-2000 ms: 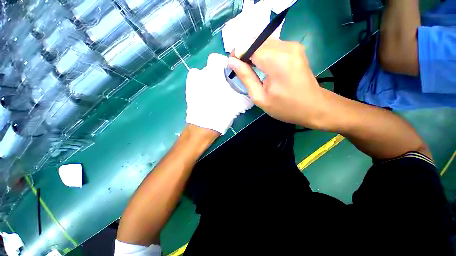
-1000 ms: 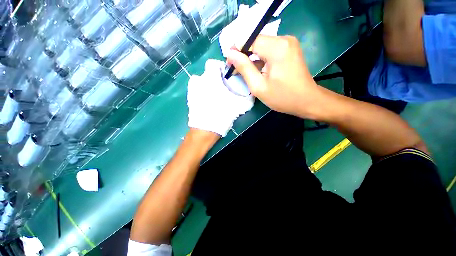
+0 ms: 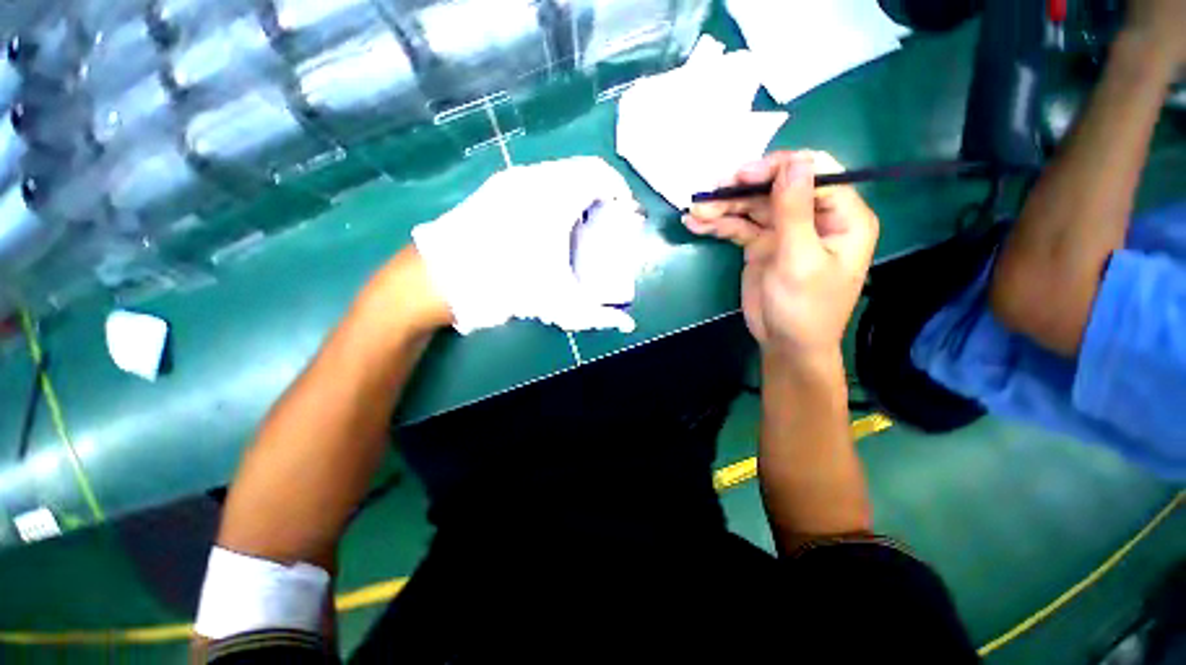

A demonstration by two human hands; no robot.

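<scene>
My left hand [image 3: 520, 247], in a white glove, holds a small white round-edged housing [image 3: 609, 253] over the green bench near its front edge. The glove hides much of the housing. My right hand [image 3: 806, 247] is bare and grips a thin dark stick tool [image 3: 897, 173] like a pen. The stick lies nearly level, one end at my fingertips, the other out to the right. It is apart from the housing. A white cloth [image 3: 689, 124] lies on the bench just beyond my hands.
A clear plastic tray with rows of whitish units [image 3: 345, 85] spans the upper left. A white sheet [image 3: 819, 39] lies beyond the cloth. A small white pad [image 3: 138, 343] and a second dark stick [image 3: 30, 413] lie at left. A neighbour's arm in blue [image 3: 1080, 221] is at right.
My right hand and stick have drawn away from the housing to the right, and the stick has swung from steep to nearly level. The housing is more exposed. The view has shifted.
</scene>
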